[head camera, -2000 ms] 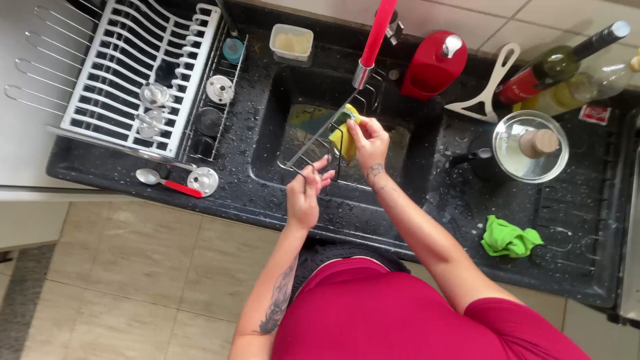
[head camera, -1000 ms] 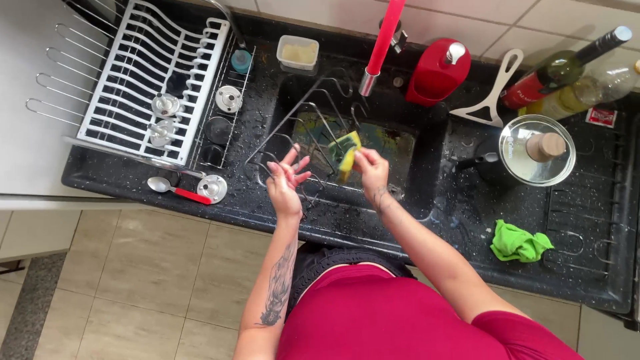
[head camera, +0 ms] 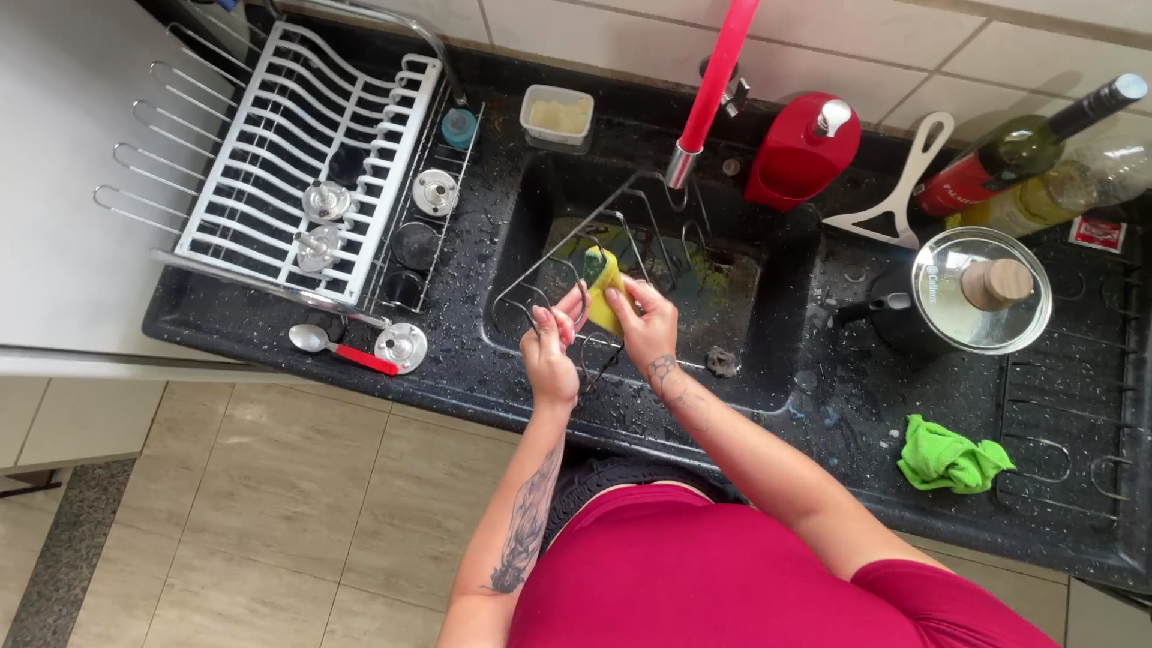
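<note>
Over the black sink basin, my left hand grips a dark wire rack with bent prongs, which tilts up toward the faucet. My right hand holds a yellow and green sponge against the rack's wire, close to the left fingers. Murky water with floating bits lies in the basin below. The red faucet hose with its metal tip hangs just above the rack's upper end. A dark grey scrap is at the basin's near right part.
Left stands a white dish rack with metal burner parts; a red-handled spoon lies below. Behind are a plastic tub and a red soap dispenser. Right are a lidded pot, bottles, a green cloth and another wire rack.
The wire rack has changed its tilt and position over the basin. My left hand, with fingers spread a second ago, is now closed on its wire. The sponge has moved along the rack.
</note>
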